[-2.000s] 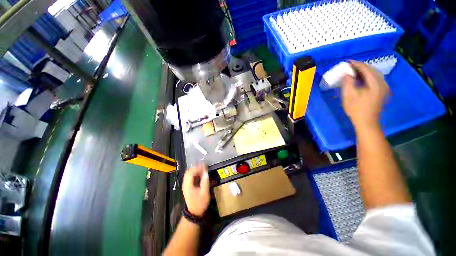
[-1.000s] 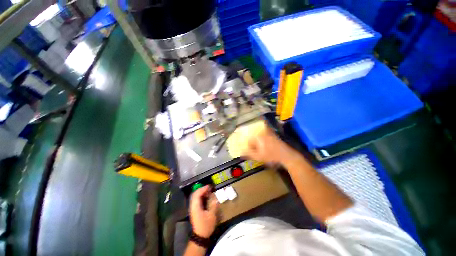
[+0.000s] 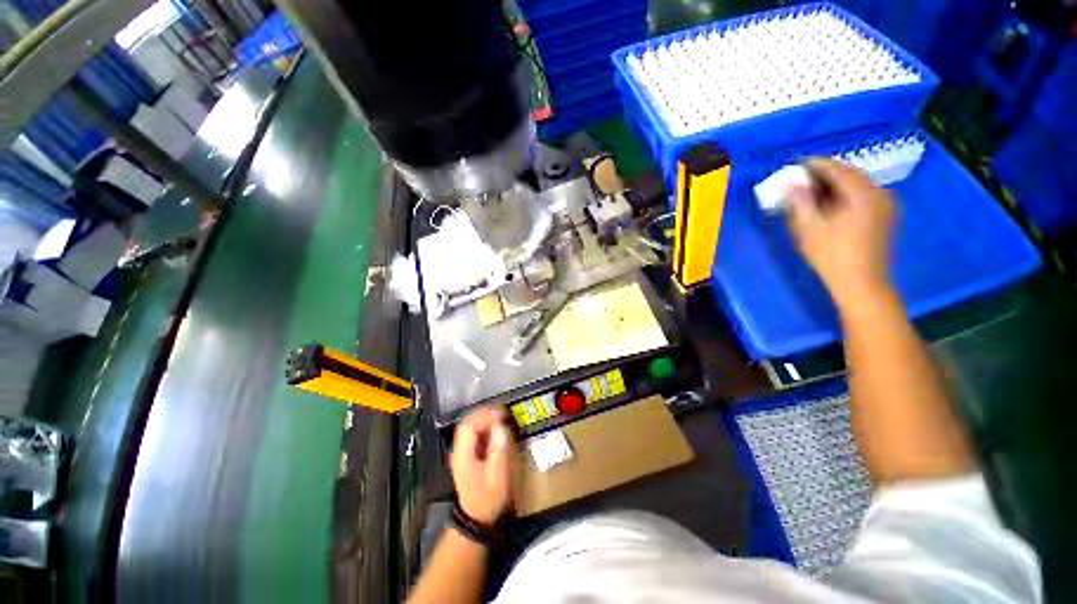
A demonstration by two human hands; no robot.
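Observation:
My right hand [image 3: 844,224] is blurred over the lower blue tray [image 3: 815,289]. Its fingers are at the left end of a row of white housings [image 3: 898,157]; whether they grip one cannot be told. My left hand [image 3: 484,463] is at the left end of the front panel, fingers bent, hiding the left button; its grip is unclear. Small white pieces [image 3: 549,450], seemingly two side by side, lie on the brown cardboard [image 3: 626,454]. The black press head [image 3: 443,83] hangs over the metal fixture [image 3: 532,271].
Yellow-and-black bars stand left [image 3: 354,380] and right [image 3: 702,218] of the machine. The panel has a red button [image 3: 569,401] and a green button [image 3: 661,368]. A full upper tray [image 3: 774,71] stands behind; another [image 3: 815,472] is low right. A green conveyor [image 3: 236,354] runs at left.
My right hand has moved from above the yellowish pad back to the row of white housings. My left hand stays by the panel's left end and now hides the green button seen there.

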